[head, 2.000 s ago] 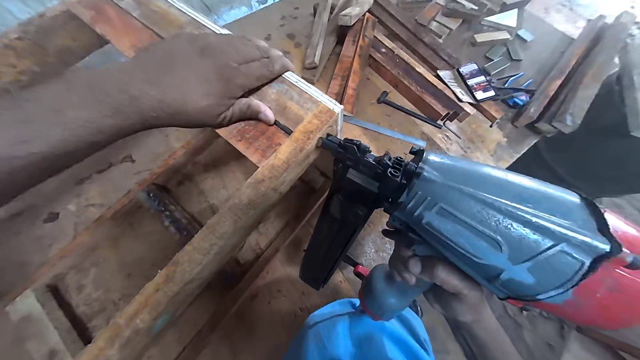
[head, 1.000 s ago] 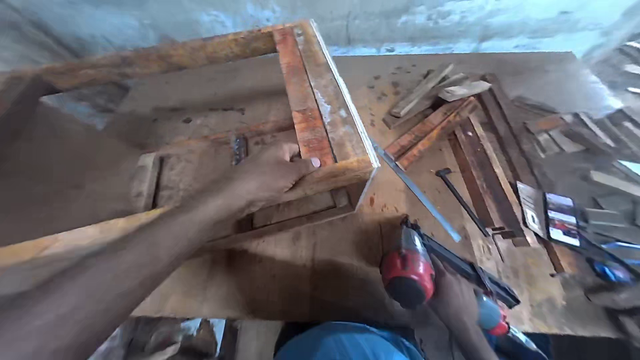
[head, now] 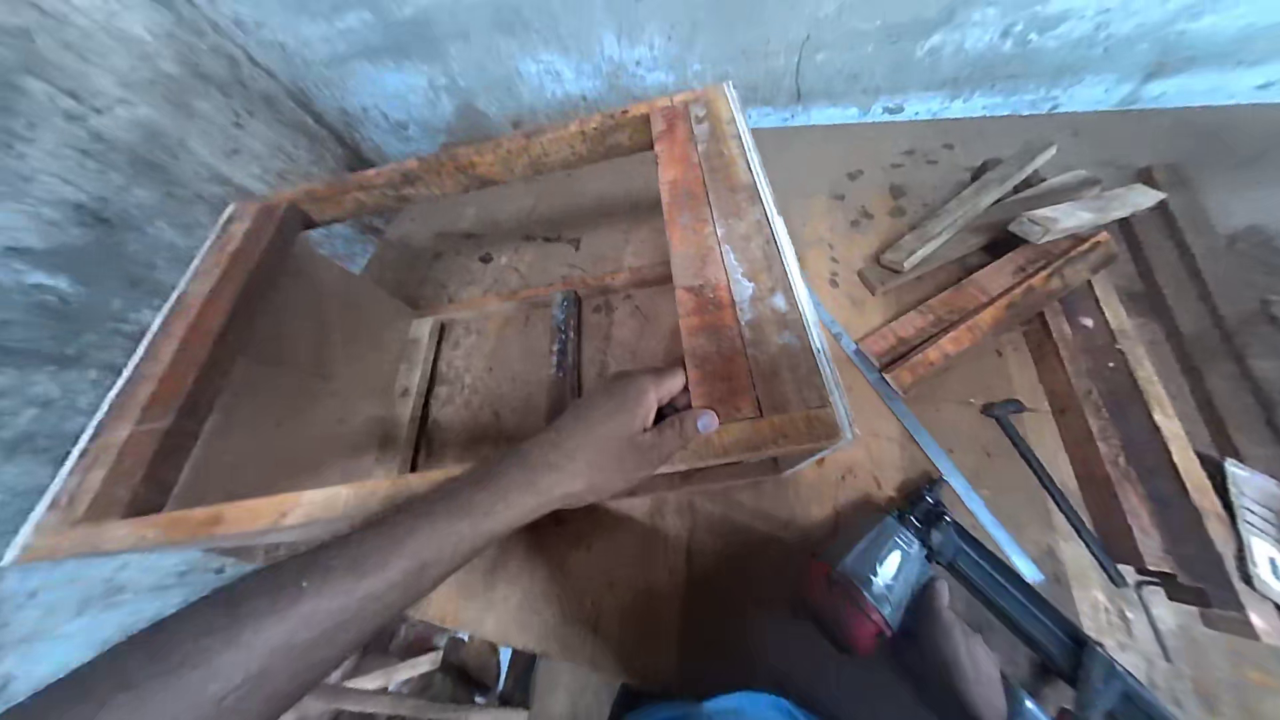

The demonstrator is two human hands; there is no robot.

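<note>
My left hand [head: 625,430] grips the near right corner of a wooden box frame [head: 260,515], its thumb on the front rail by the end of a reddish wood slat [head: 700,270]. That slat lies against a wider board along the frame's right side, whose outer edge is white. Low on the right, my right hand [head: 950,650] is closed around a nail gun [head: 880,580] with a grey and red body and a long black magazine. The nail gun is apart from the frame. Part of the right hand is cut off by the lower edge of the view.
A metal strip [head: 930,440] lies right of the frame, beside a hammer [head: 1055,490]. Offcuts [head: 970,205] and reddish battens [head: 990,305] are piled on the table, with longer boards [head: 1140,430] at the right. A wall [head: 560,70] stands behind. Wood scraps [head: 400,670] lie below the table's near edge.
The nail gun was against the frame's corner two seconds ago and is now away from it, low on the right. My left hand stays at the corner. The view has swung widely.
</note>
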